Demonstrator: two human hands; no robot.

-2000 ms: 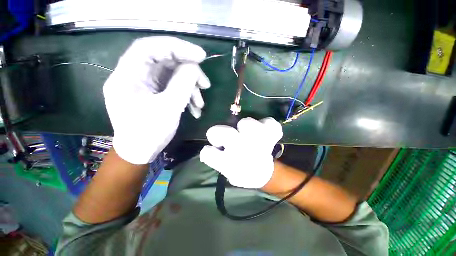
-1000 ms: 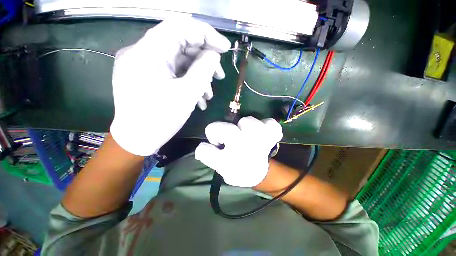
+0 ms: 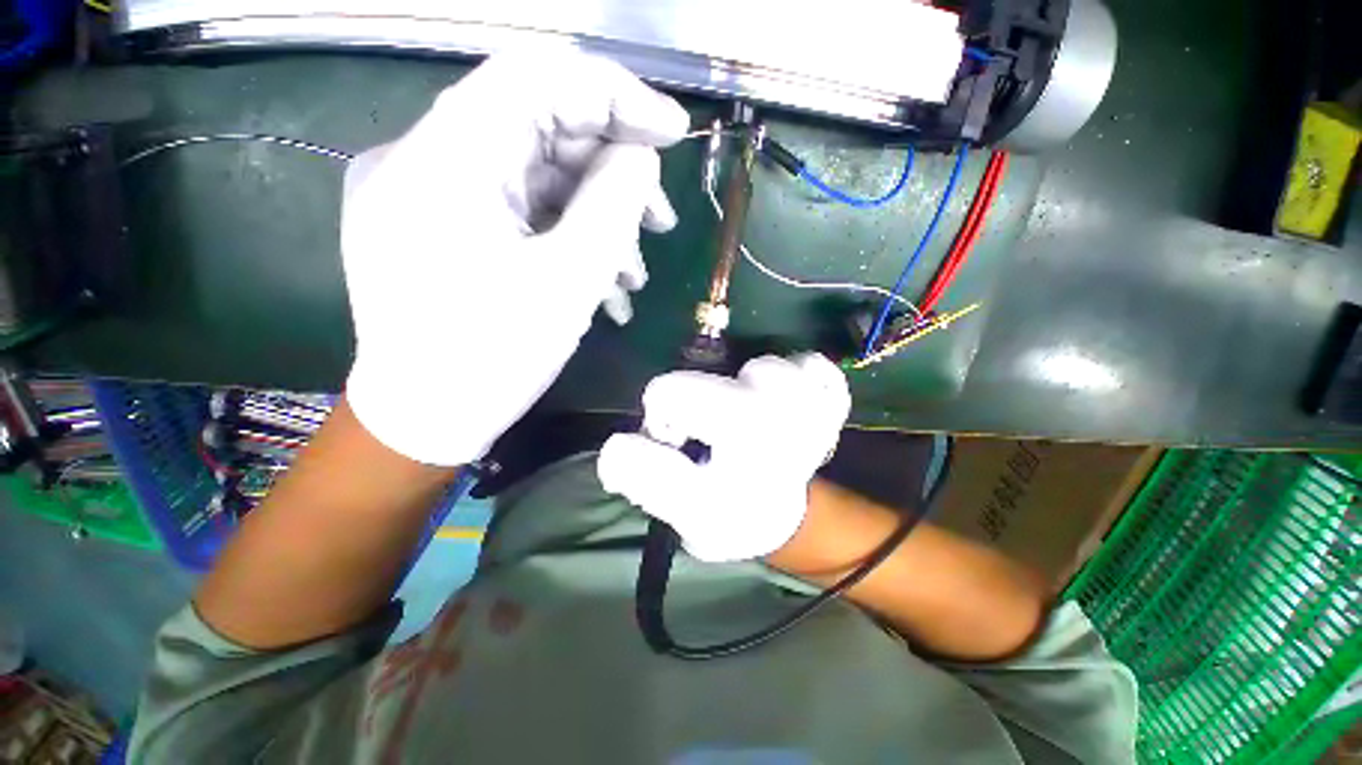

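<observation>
A silver motor unit assembly (image 3: 553, 33) lies across the top, its black end and grey motor (image 3: 1078, 72) at the right. My gloved right hand (image 3: 735, 448) is shut on the soldering iron (image 3: 731, 247), whose tip is at the assembly's lower edge. My gloved left hand (image 3: 501, 247) pinches thin solder wire (image 3: 239, 141); its end reaches close to the iron tip. Blue lead wires (image 3: 929, 224), red lead wires (image 3: 974, 224) and a white lead wire (image 3: 814, 281) hang below. The circuit board (image 3: 923, 335) is seen nearly edge-on. The exact joint is too small to tell.
The bench has a dark green mat (image 3: 1135, 321). A yellow sponge (image 3: 1320, 172) sits in a dark stand at the right. A blue crate (image 3: 150, 463) with silver parts is lower left, a green mesh basket (image 3: 1210, 553) lower right. The iron's black cord (image 3: 792, 631) loops over my right forearm.
My left hand has moved up and right with the solder wire, nearer the iron tip. The iron stays at the assembly's edge. The view has shifted slightly.
</observation>
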